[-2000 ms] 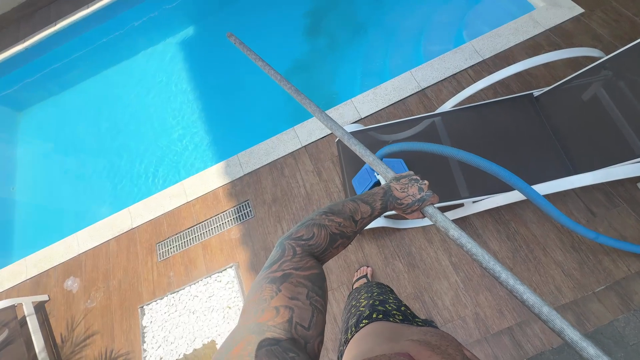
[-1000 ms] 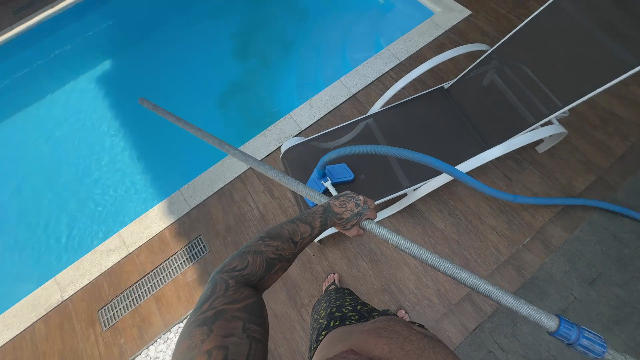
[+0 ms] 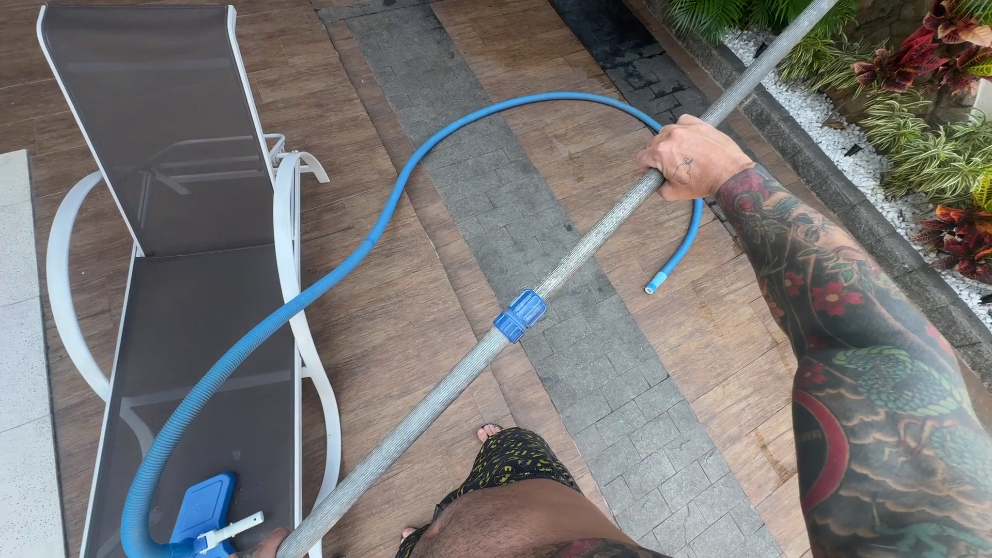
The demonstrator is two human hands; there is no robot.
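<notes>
A long grey ribbed telescopic pole [image 3: 418, 418] runs diagonally from the bottom left to the top right, with a blue locking collar [image 3: 520, 315] at mid-length. My right hand [image 3: 692, 159] is closed around its upper part. At the bottom edge my left hand [image 3: 265, 545] is on the lower part, mostly cut off by the frame. Near it, a blue pool vacuum head [image 3: 203, 508] with a white handle piece [image 3: 232, 532] lies on the sun lounger's seat. A blue ribbed hose [image 3: 341, 271] leads from it, curves over the floor and passes behind the pole, its free end below my right hand.
A sun lounger [image 3: 198, 310] with white curved arms stands at left, beside pale edge slabs [image 3: 23, 310]. Wood-look floor tiles [image 3: 372, 372] and a grey paver strip [image 3: 496, 186] show a low step edge. At upper right, a stone curb [image 3: 860, 201] borders white pebbles and plants.
The view has turned far right, away from the pool. My right hand has come into sight on the pole, beyond the blue collar. My left hand, fully visible earlier, now barely shows.
</notes>
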